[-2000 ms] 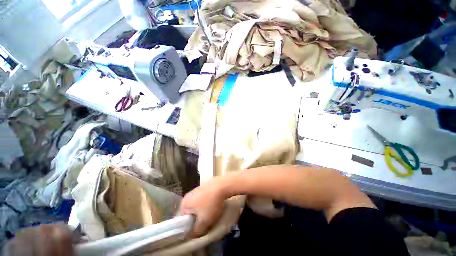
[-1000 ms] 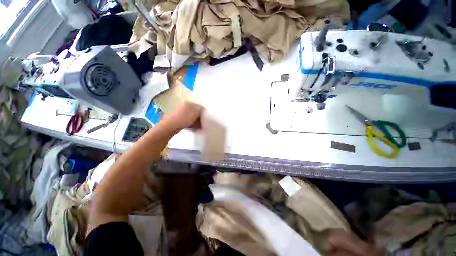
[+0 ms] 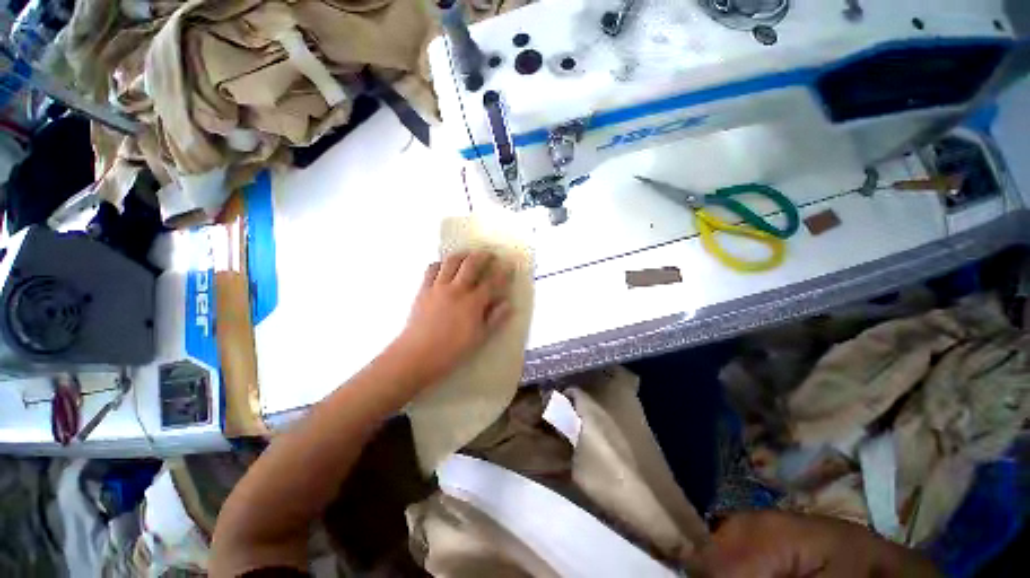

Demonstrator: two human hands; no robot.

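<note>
A beige textured panel (image 3: 480, 384) lies over the front edge of the white table, its top end just below the needle area of the white sewing machine (image 3: 550, 186). My left hand (image 3: 465, 303) lies on the panel, fingers slightly bent, holding it against the table. My right hand (image 3: 779, 548) is low at the bottom right, dark and partly blurred. It grips the edge of a beige garment piece (image 3: 621, 452) below the table. A white strip (image 3: 542, 514) runs along this piece. The right fingertips are hard to make out.
Scissors with yellow and green handles (image 3: 740, 226) lie right of the needle. A beige cloth heap (image 3: 237, 79) is at the back left. A second machine's grey end (image 3: 73, 299) and red-handled scissors (image 3: 68, 409) are at left. More cloth (image 3: 904, 395) hangs below right.
The view has shifted to the right and closer to the machine. My left hand has brought the beige panel from the table's left part to the needle area. My right hand stays low with the garment.
</note>
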